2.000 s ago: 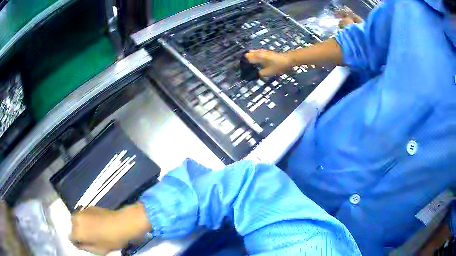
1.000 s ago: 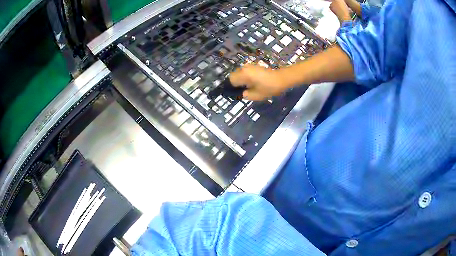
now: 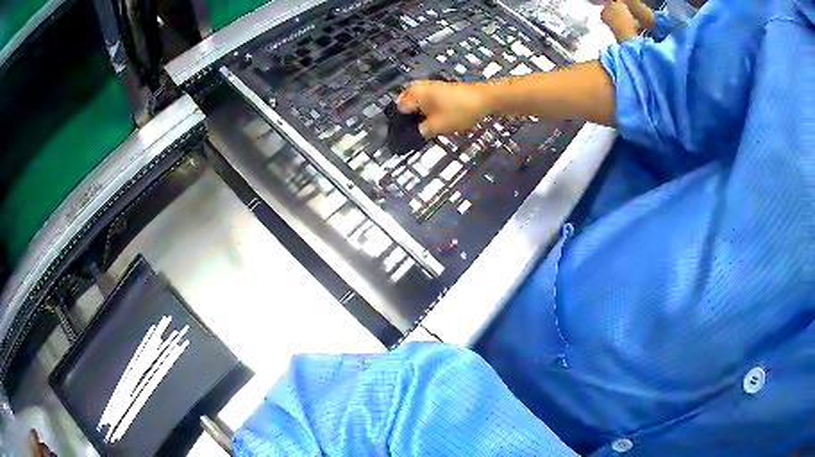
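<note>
A black tray (image 3: 201, 344) with a low rim lies in front of me at the lower left. Several thin white strips (image 3: 143, 375) lie in it in a loose slanted bundle. A clear plastic bag (image 3: 11, 433) shows at the bottom left corner, cut off by the edge. A small skin-coloured bit, seemingly a finger of my left hand (image 3: 37, 445), shows beside it; its hold cannot be told. My right sleeve enters at the bottom middle, but my right hand is below the picture.
A large black fixture plate (image 3: 500, 192) with many grey and white rectangles lies ahead to the right. A neighbouring person's hand (image 3: 451, 109) presses a black pad (image 3: 404, 129) on it. Metal rails (image 3: 107, 187) border the line. Other hands show at the top right.
My right hand has moved down from the tray's near edge out of the picture. The view has shifted, so the tray sits lower left. The neighbour's hand and pad have moved over the plate.
</note>
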